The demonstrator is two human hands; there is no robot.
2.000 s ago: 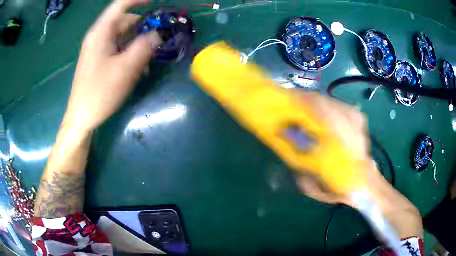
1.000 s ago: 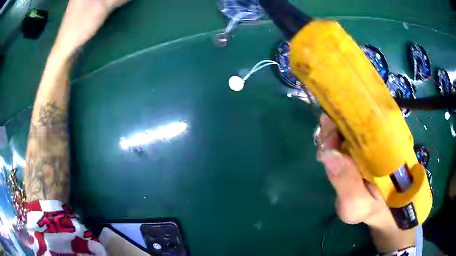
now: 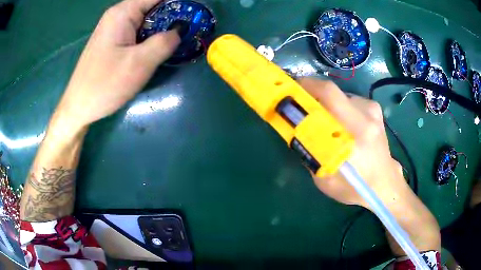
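Note:
My left hand (image 3: 113, 66) holds a round blue circuit board assembly (image 3: 198, 23) at the upper left, with the thumb over the disc near its dark centre part. My right hand (image 3: 356, 137) is closed around the yellow hot glue gun (image 3: 263, 87), which points up and left toward that disc. The gun's nozzle is not visible; the front of the yellow body is close to the disc's lower right rim. A translucent glue stick (image 3: 382, 213) comes out of the rear of the gun. A short red lead shows at the disc's right side.
Another board disc (image 3: 343, 39) with white leads ending in a pale round piece (image 3: 265, 52) lies beyond the gun. More discs (image 3: 413, 55) lie at the right, by a black cord (image 3: 422, 83). A smartphone (image 3: 140, 236) lies at the bottom left. Red and gold parts (image 3: 8, 195) are at the left edge.
My left hand has come back from the upper left edge and now holds a disc. The glue gun has swung left and lower, pointing at it. The view has shifted as well.

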